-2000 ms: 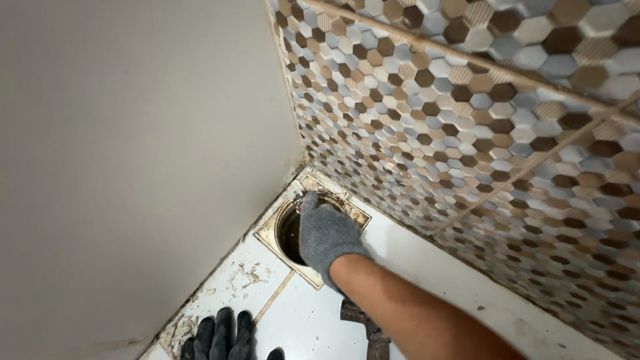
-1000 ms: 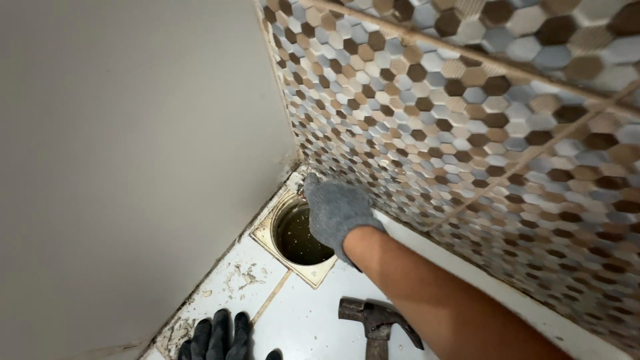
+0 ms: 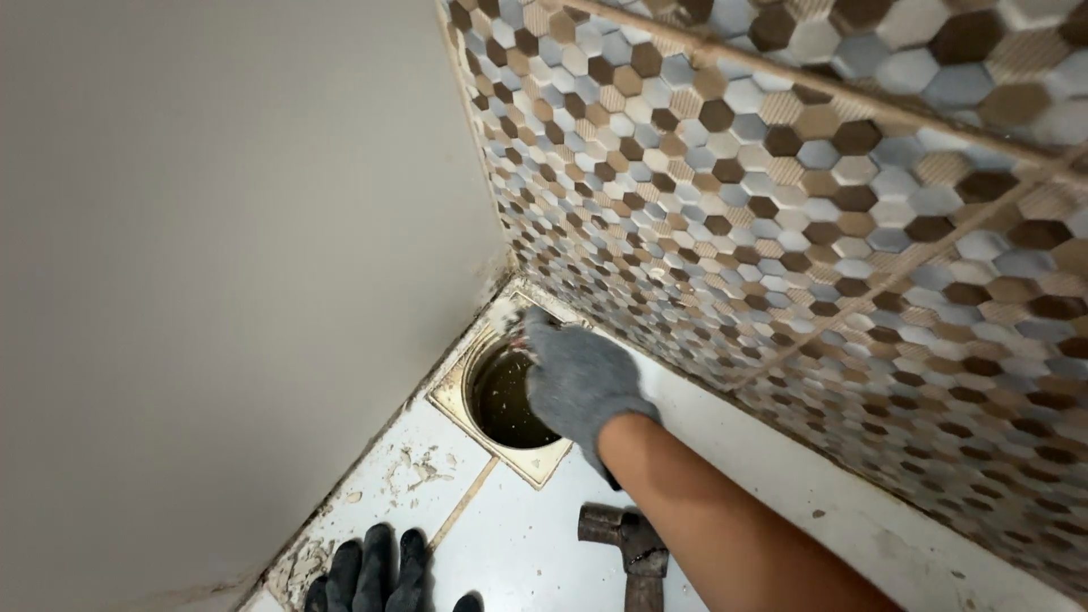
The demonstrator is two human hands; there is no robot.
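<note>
My right hand (image 3: 586, 378), in a grey knit glove, is over the upper right rim of a square floor drain frame (image 3: 537, 463) in the corner. Its fingers are curled around a small, blurred thing with a bit of red that I cannot identify. Dark water with floating specks (image 3: 507, 399) stands in the round drain opening. My left hand (image 3: 374, 571), in a dark-coated glove, rests on the white floor at the bottom edge, fingers apart, holding nothing. A claw hammer (image 3: 637, 540) lies on the floor below my right forearm, its handle partly out of view.
A plain grey wall (image 3: 255, 255) rises on the left and a hexagon-mosaic tiled wall (image 3: 722, 195) on the right. Loose flakes (image 3: 421, 467) and dirt lie on the floor tiles along the left wall.
My right hand has moved from over the drain opening to its upper right side and back slightly over the opening, uncovering the hammer. My left hand has stayed on the floor.
</note>
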